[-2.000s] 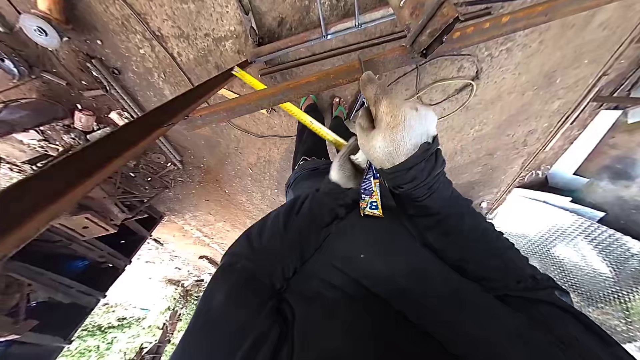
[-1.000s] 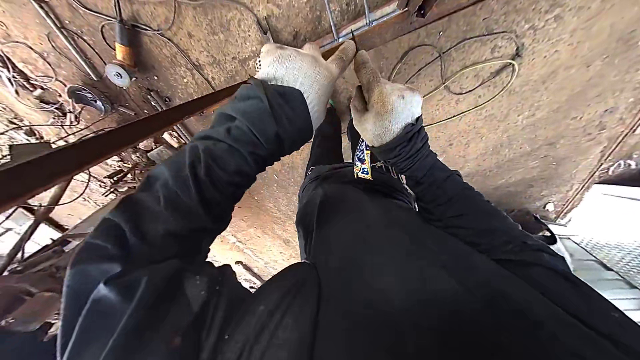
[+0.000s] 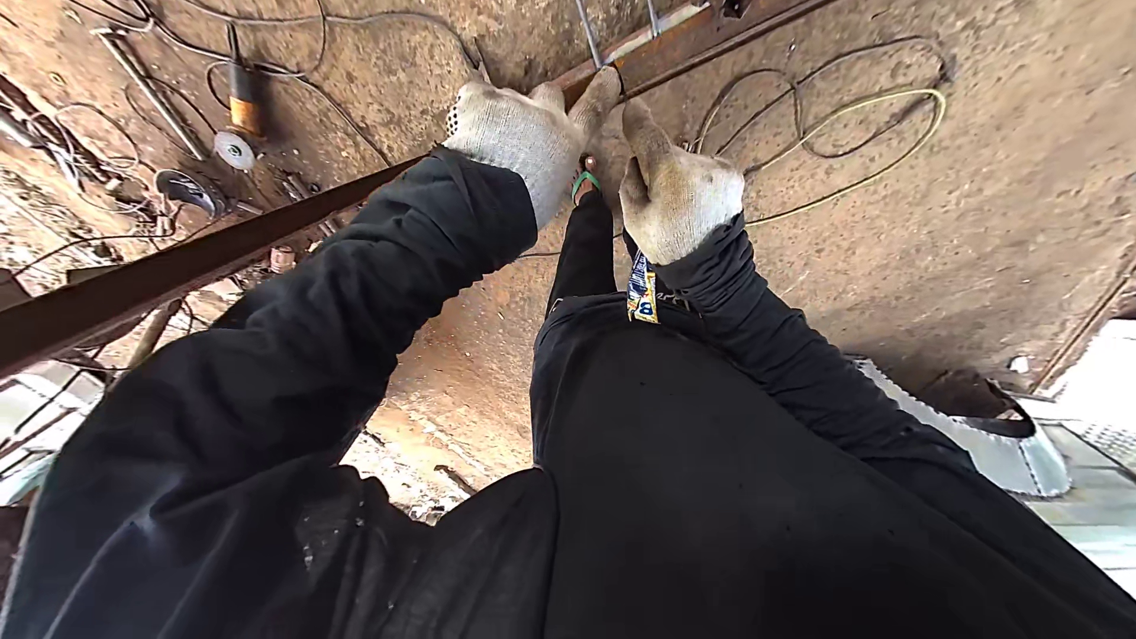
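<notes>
Both my hands wear pale knitted work gloves. My left hand (image 3: pixel 532 133) lies over a rusty steel bar (image 3: pixel 710 49) at top centre, with a fingertip at its edge by thin grey rods (image 3: pixel 589 34); its palm side is hidden, so I cannot tell what it holds. Close beside it, my right hand (image 3: pixel 679 191) has its index finger pointing up toward the bar, the other fingers curled and their inside hidden. Below the right hand a blue and yellow printed strip (image 3: pixel 641 288) hangs near my waist. No tape measure shows.
An angle grinder (image 3: pixel 244 106) with its disc lies on the dirt floor at upper left, among cables and metal scraps. A long dark steel bar (image 3: pixel 204 257) slants across the left. Looped cables (image 3: pixel 852 124) lie right of my hands. Metal sheeting (image 3: pixel 1003 453) is at the lower right.
Two seconds ago a yellow tape measure stretched from my hands to the bar; it no longer shows. My left hand has come forward onto the bar. The view has shifted.
</notes>
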